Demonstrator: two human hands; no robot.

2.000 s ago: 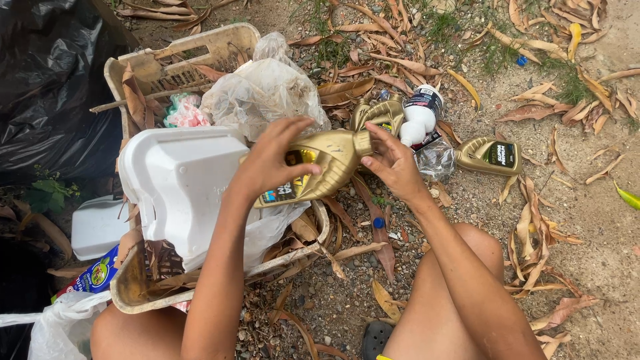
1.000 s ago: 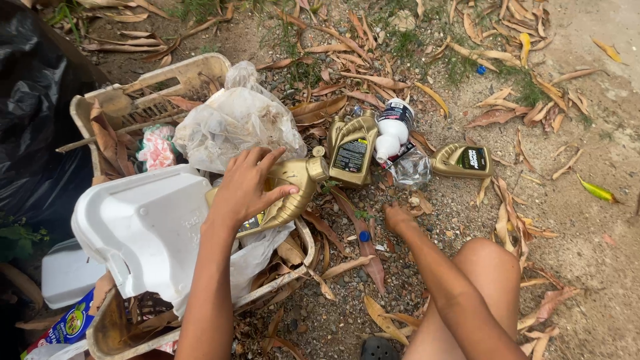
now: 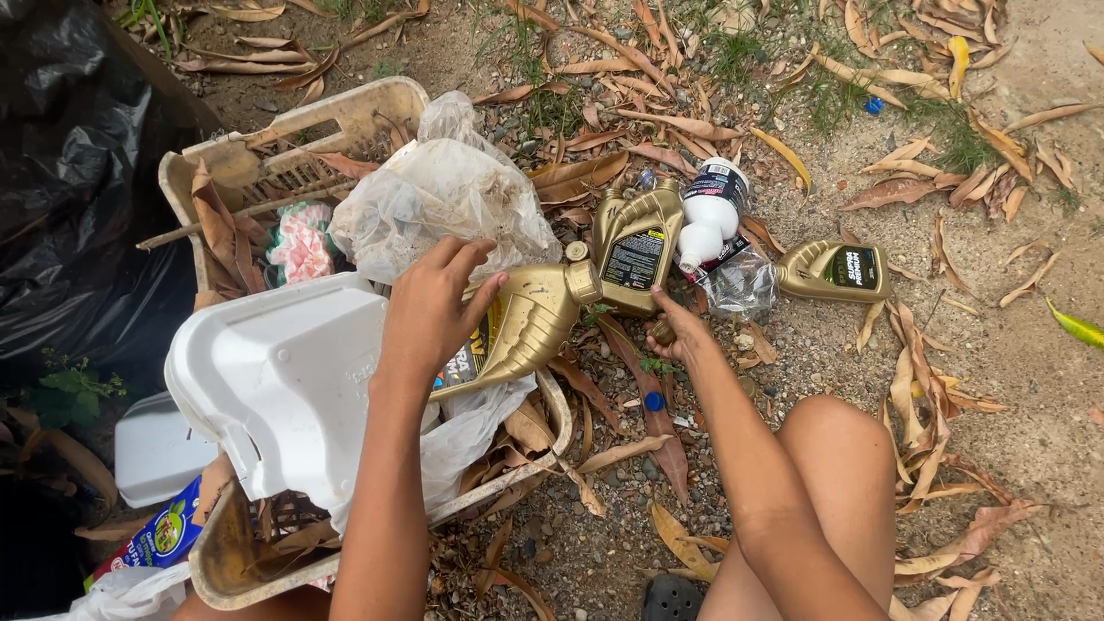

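My left hand [image 3: 435,315] rests against a large gold motor oil bottle [image 3: 526,328], thumb and fingers apart; whether it grips the bottle is unclear. The bottle lies over the crate's edge with its capped neck to the right. Between the fingers of my right hand [image 3: 681,332] is a small gold-brown cap [image 3: 662,333], just below a second gold oil bottle [image 3: 634,250]. Beside that bottle lie a white bottle with a dark label [image 3: 714,207] and a crumpled clear plastic piece [image 3: 743,285]. Farther right, another gold bottle [image 3: 835,272] lies on its side.
A dirty cream plastic crate [image 3: 392,99] holds a white foam container [image 3: 285,371], a cloudy plastic bag [image 3: 448,194] and dry leaves. A black plastic bag [image 3: 78,172] stands at the left. Blue caps [image 3: 654,401] and dry leaves lie on the gravelly ground.
My right hand has left the neck of the large gold bottle, reached the ground, and now holds a small cap near the second bottle. My left hand remains at the large bottle.
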